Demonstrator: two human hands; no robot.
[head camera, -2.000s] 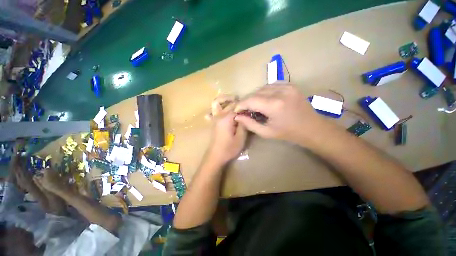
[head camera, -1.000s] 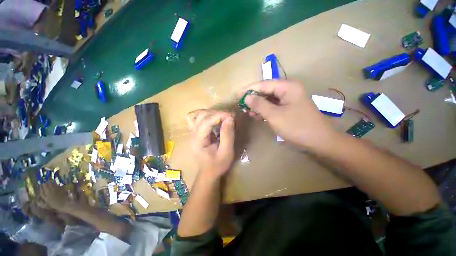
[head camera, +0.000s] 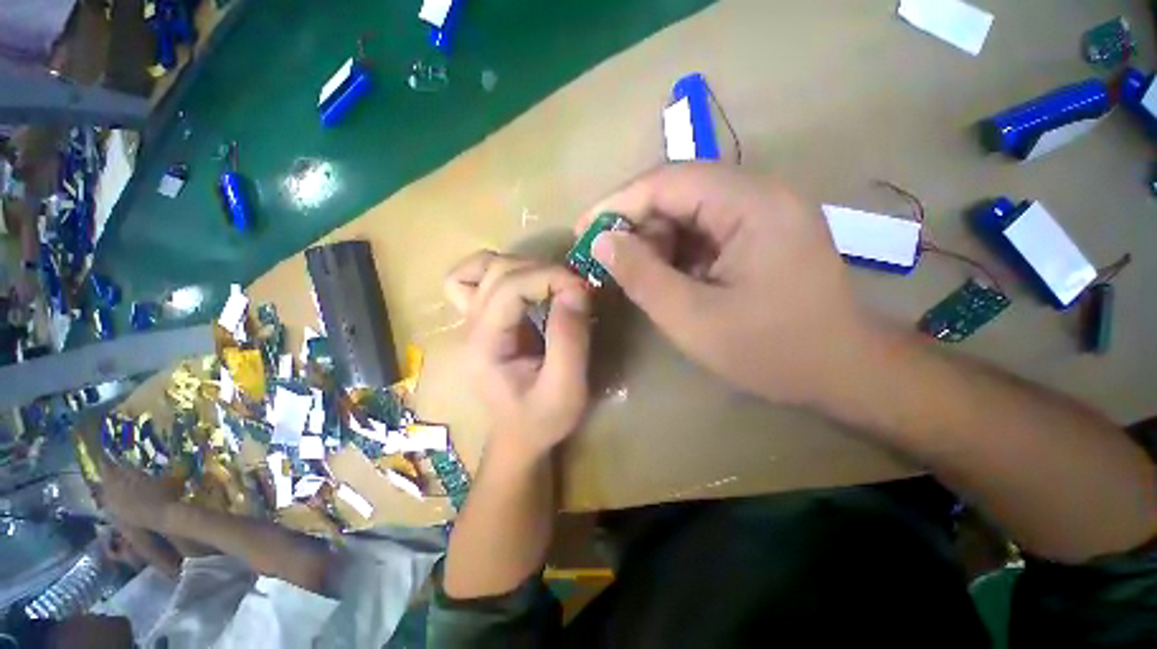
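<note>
A small green circuit board (head camera: 596, 249) is pinched between the thumb and fingers of my right hand (head camera: 736, 273). My left hand (head camera: 527, 342) is just left of it, with thumb and index fingertips close together beside the board's lower edge. Something small and dark shows inside the curl of my left fingers; I cannot tell what it is. A blue battery pack with a white pad (head camera: 692, 121) lies just beyond my right hand.
Blue packs (head camera: 1040, 247) with wires and boards lie at right, below a loose white pad (head camera: 947, 23). A dark block (head camera: 352, 313) and a board heap (head camera: 289, 418) are at left. The green conveyor (head camera: 419, 121) runs behind. Another person's arms (head camera: 216, 526) reach in at lower left.
My hands were together; they parted, and the green board came into view in my right fingers. Now the board is back close to my left fingertips. The view has shifted slightly.
</note>
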